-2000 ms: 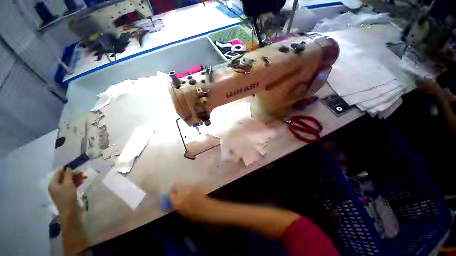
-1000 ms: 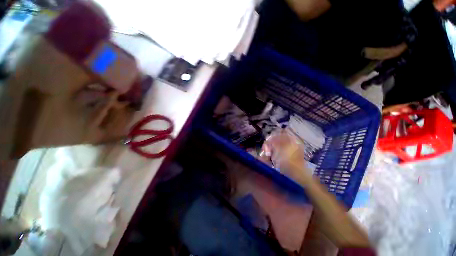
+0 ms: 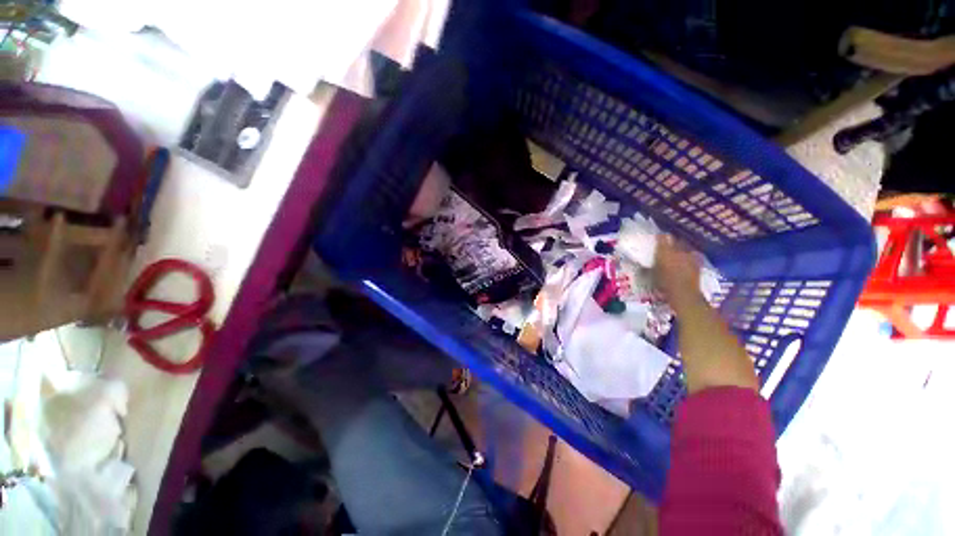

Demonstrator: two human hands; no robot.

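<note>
My right hand (image 3: 679, 267) reaches down into a blue plastic basket (image 3: 806, 249) from the lower right, with a dark red sleeve behind it. Its fingers are among small white scraps (image 3: 637, 241) at the basket's right side, and I cannot tell whether they grip one. Below the hand lies a larger white piece (image 3: 609, 356). A dark bundle with white print (image 3: 482, 249) lies on the left side of the basket. Pink and dark bits are mixed among the scraps. My left hand is not in view.
Red scissor handles (image 3: 171, 310) lie on the table at left, near the machine body (image 3: 63, 157), with white pieces (image 3: 84, 445) below. A black-and-clear plate (image 3: 232, 131) is by the table edge. A red stool (image 3: 911, 267) stands at right. My leg (image 3: 393, 450) is below.
The view has swung from the machine table to the basket. My left hand has left the picture. My right hand has moved from the table into the basket and now lies farther right in it.
</note>
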